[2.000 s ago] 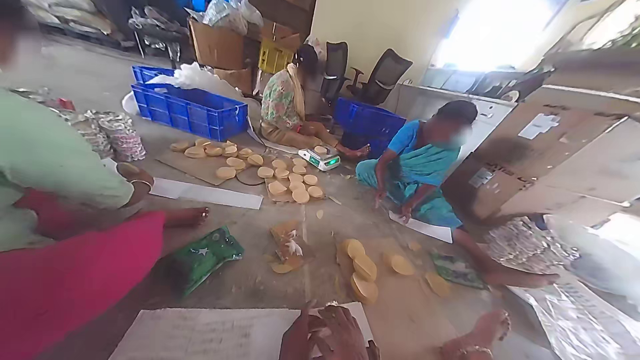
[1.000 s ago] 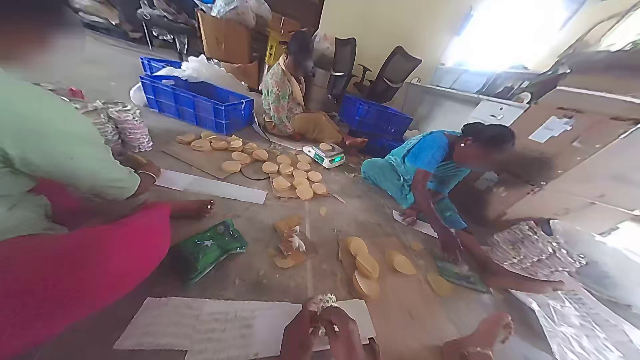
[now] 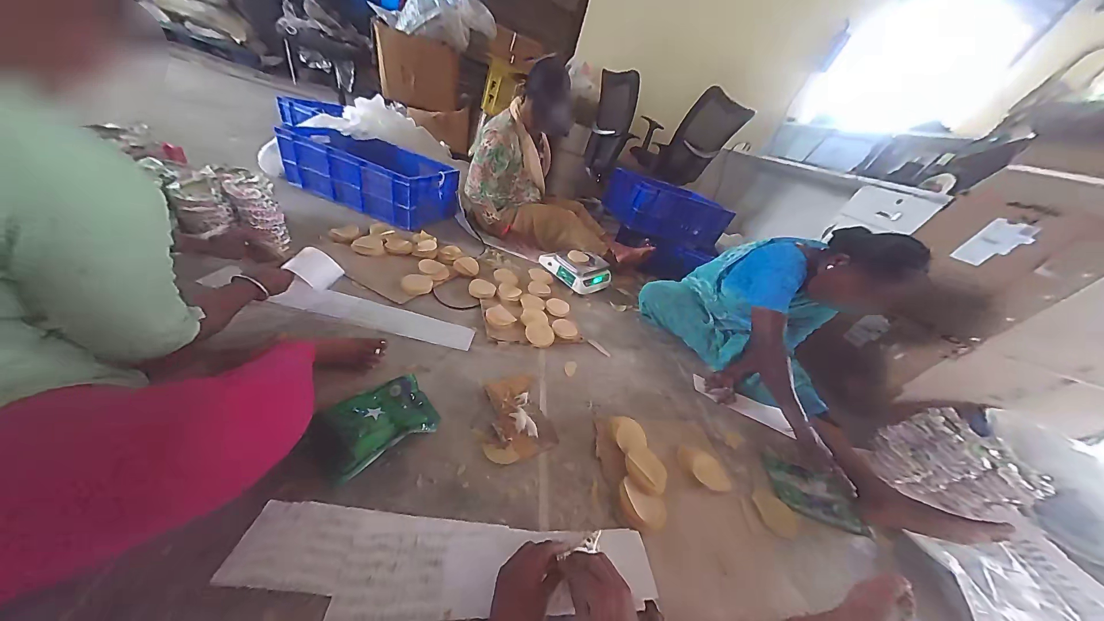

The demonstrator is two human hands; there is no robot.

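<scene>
My left hand (image 3: pixel 528 580) and my right hand (image 3: pixel 597 585) meet at the bottom centre, both pinching a small whitish bundle (image 3: pixel 588 543) whose kind I cannot tell. Beneath them, white paper sheets (image 3: pixel 362 552) bearing writing lie on the floor. Just beyond my right hand, stacks of thin round tan discs (image 3: pixel 645 470) rest on brown cardboard (image 3: pixel 609 448). A brown piece (image 3: pixel 509 401) with white scraps on it lies ahead of my hands, and a green plastic packet (image 3: pixel 384 424) lies to its left.
A person in pale green (image 3: pixel 78 224) sits at left with a paper roll (image 3: pixel 315 267). Another in blue (image 3: pixel 759 293) leans over a paper strip at right. A third sits behind a digital scale (image 3: pixel 576 271), near many disc stacks (image 3: pixel 536 310), blue crates (image 3: pixel 366 172) and cardboard boxes (image 3: pixel 1018 250).
The person at left now has a hand at a paper roll on the strip. The person in blue has leaned lower since the earliest frame. The whitish bundle shows less above my fingers than one second ago.
</scene>
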